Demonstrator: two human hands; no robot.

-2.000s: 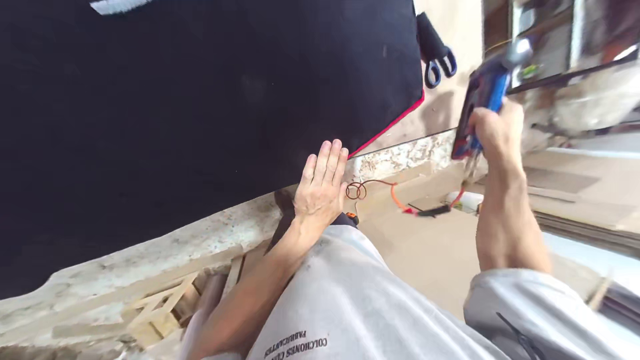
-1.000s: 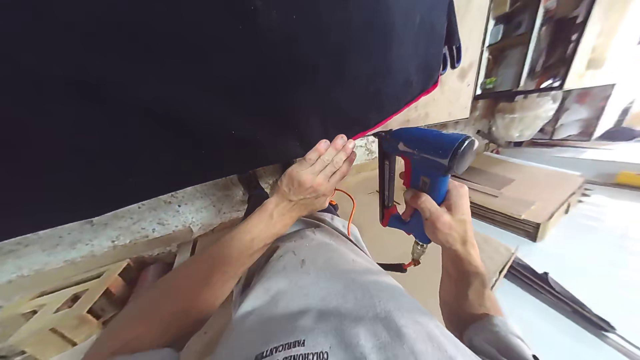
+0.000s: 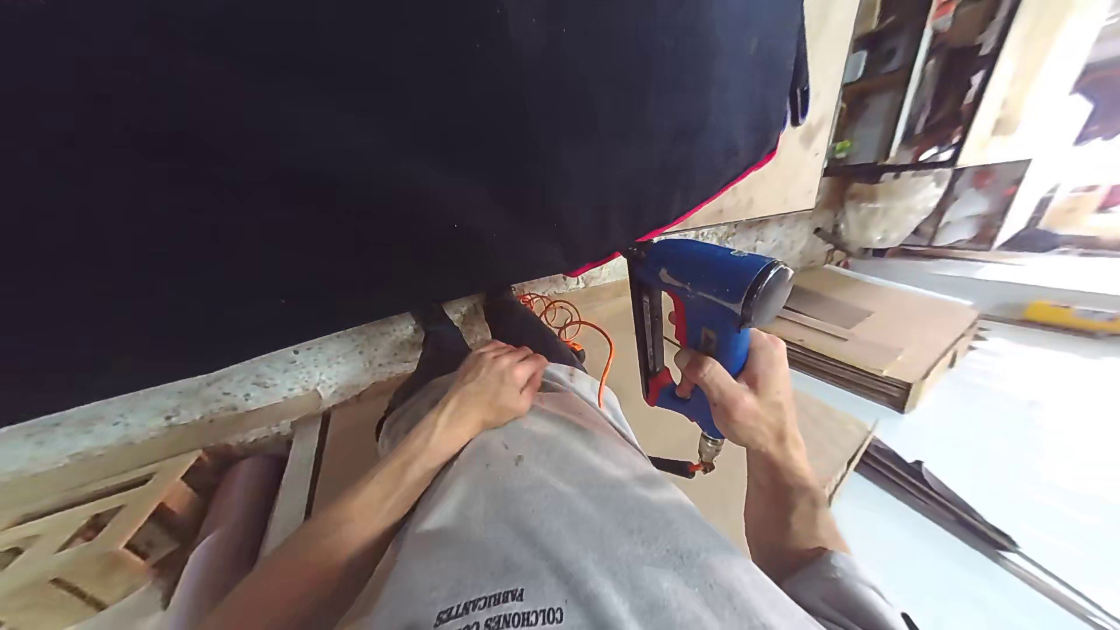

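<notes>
My right hand [image 3: 744,389] grips a blue pneumatic staple gun [image 3: 700,297] by its handle. The tool's nose touches or nearly touches the red edging [image 3: 717,191] of a large dark fabric piece [image 3: 394,149] that covers most of the work table. An air fitting [image 3: 709,451] sits below the handle. My left hand [image 3: 499,381] rests, fingers curled, against the front of my grey shirt, below the fabric's edge; whether it pinches the cloth cannot be told. An orange coiled air hose [image 3: 604,350] hangs beyond the shirt, left of the staple gun.
Stacked cardboard sheets [image 3: 892,324] lie on the floor at right. A wooden frame [image 3: 96,534] and a rolled sheet [image 3: 232,525] are at lower left. The table's worn side edge [image 3: 289,372] runs below the fabric. Shelving [image 3: 910,79] stands at upper right.
My left hand has come off the fabric's edge and down to my shirt. The staple gun, held out at the right two seconds ago, has come in to the red edging.
</notes>
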